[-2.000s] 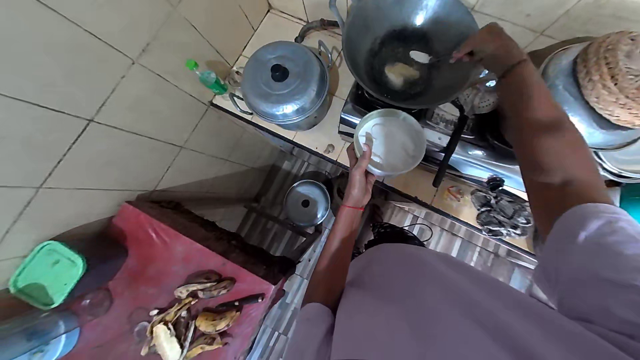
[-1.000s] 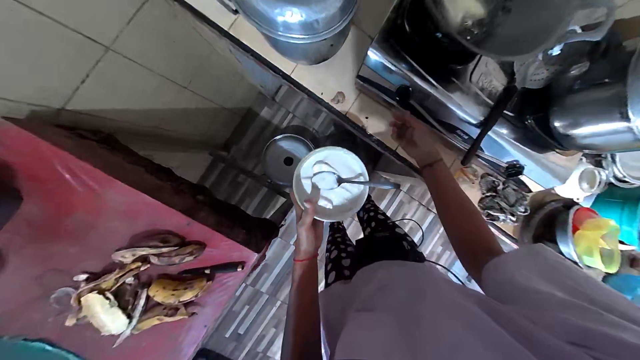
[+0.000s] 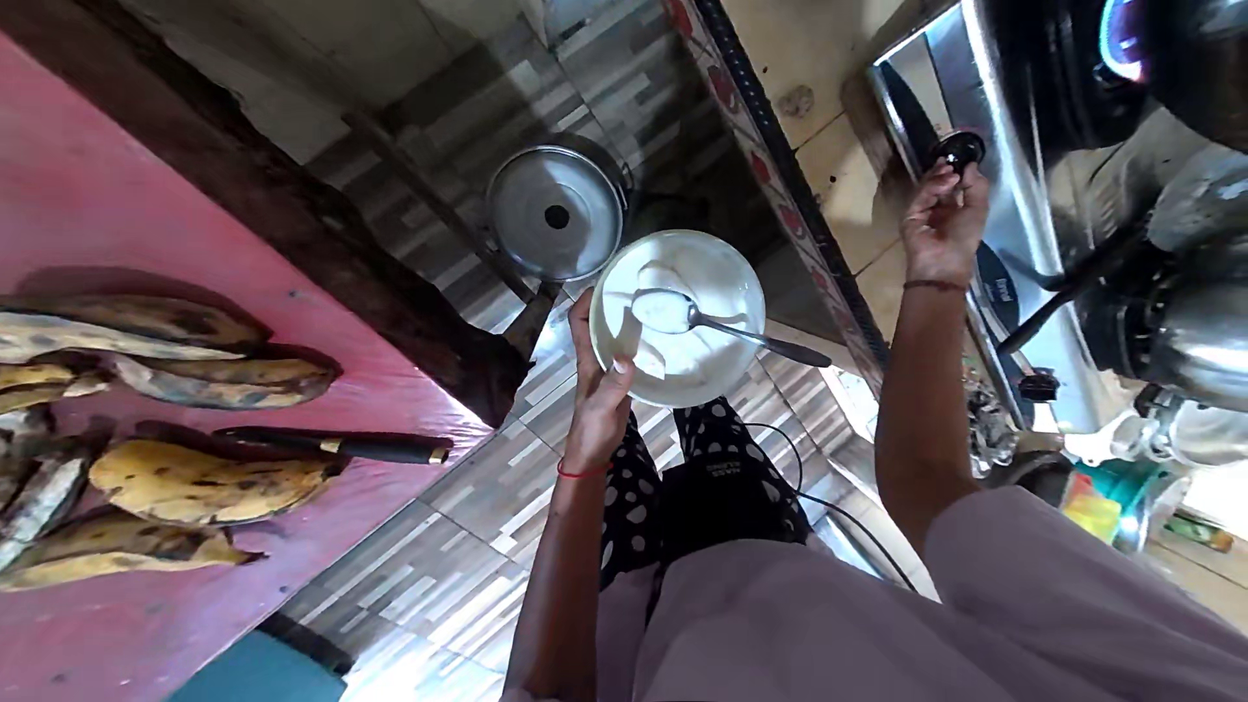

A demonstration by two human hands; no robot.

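Observation:
My left hand (image 3: 600,414) grips the near left rim of a white bowl (image 3: 717,263), thumb over the edge. A spoon (image 3: 736,331) rests in the bowl, its bowl end in a white substance and its dark handle over the right rim. My right hand (image 3: 946,219) has its fingertips on a round black knob (image 3: 958,149) at the front of a gas stove (image 3: 999,127). A blue flame (image 3: 1121,39) burns at the stove's upper right. Part of a dark pan (image 3: 1199,68) shows beside it.
Banana peels (image 3: 210,478) and a black-handled knife (image 3: 341,446) lie on the pink-covered table (image 3: 390,507) at left. A lidded metal pot (image 3: 556,212) stands low between table and tiled counter (image 3: 838,146). A metal pot (image 3: 1209,322) is on the stove's right. A black cable (image 3: 858,526) crosses the floor.
My right hand was at the wok two seconds ago, then over the counter edge, and is now on the stove knob. The spoon has been in the bowl since one second ago. The view has swung down.

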